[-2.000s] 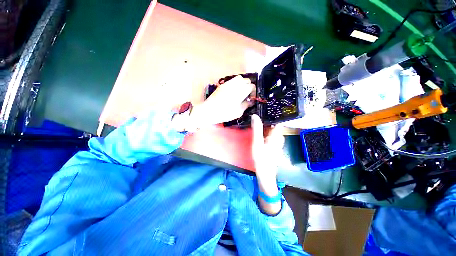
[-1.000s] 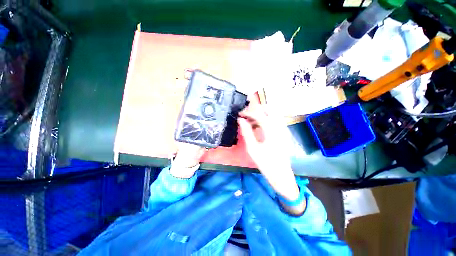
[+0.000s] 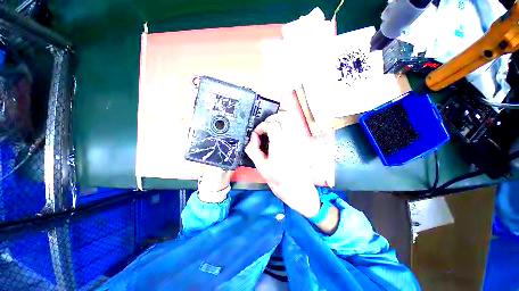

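Note:
The black plastic housing (image 3: pixel 222 122) is held up over the pink-red mat, its patterned outer face with a round hole towards me. A second black part of it shows at its right edge. My left hand (image 3: pixel 214 181) holds the housing from below; its fingers are hidden behind it. My right hand (image 3: pixel 279 150) is at the housing's right edge, thumb and fingers bent together against it. Whether a small part is between those fingers cannot be seen.
The mat (image 3: pixel 165 108) lies on the green bench. To the right are white paper with black specks (image 3: pixel 375 94), a blue screw tray (image 3: pixel 435 139), a dispensing syringe (image 3: pixel 401 20), an orange screwdriver (image 3: pixel 475 51) and black housings (image 3: pixel 464 116). A brown carton (image 3: pixel 455 250) stands below the bench's right side.
The housing, first open on the mat, has been lifted and turned so its outer face shows. My left hand has moved beneath it. My right hand has closed in on its right edge.

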